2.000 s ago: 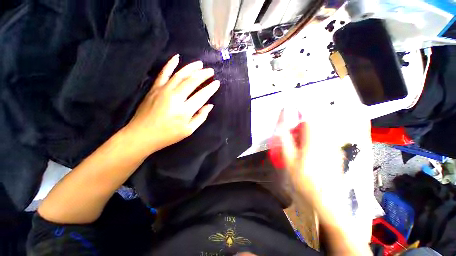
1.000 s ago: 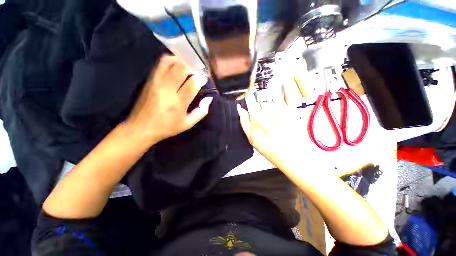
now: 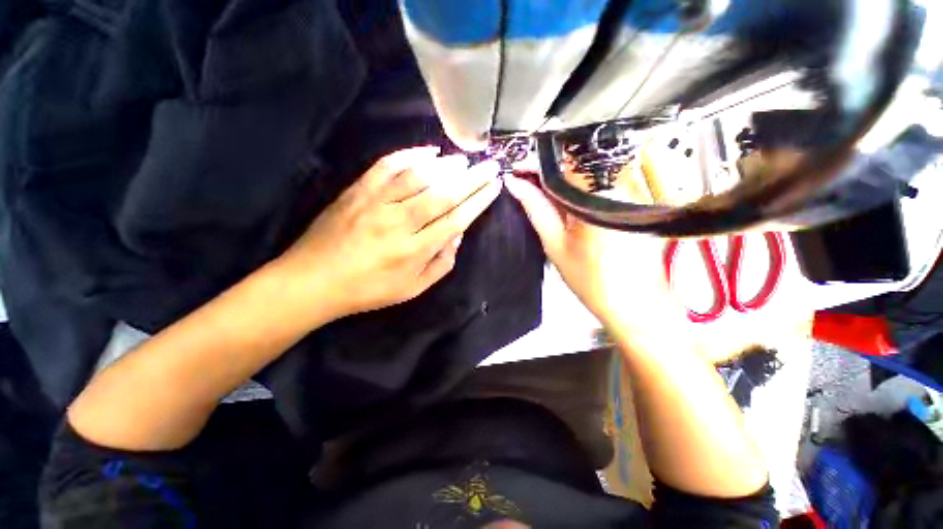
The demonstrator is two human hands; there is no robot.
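Note:
Dark cloth (image 3: 486, 279) lies in a large soft heap on the left and runs under the sewing machine head (image 3: 465, 78) at top centre. My left hand (image 3: 398, 232) lies on the cloth, its fingertips reaching the presser foot area (image 3: 507, 153). My right hand (image 3: 569, 243) is beside it at the cloth's right edge, thumb and fingertips close to the foot; overexposure blurs it. Whether the fingertips pinch the cloth or a small piece cannot be told. Red-handled scissors (image 3: 706, 277) lie on the white table right of my right hand; their blades are hidden.
A black smartphone (image 3: 856, 243) lies at the right, partly behind the machine's dark curved part (image 3: 672, 219). Dark bits (image 3: 753, 370) lie near the table's right edge. A blue crate (image 3: 843, 486) and a red object (image 3: 856, 333) are lower right.
The scissors, held in my blurred right hand two seconds ago, now lie on the table. My right hand has come to the foot beside my left. The view has shifted around the machine head.

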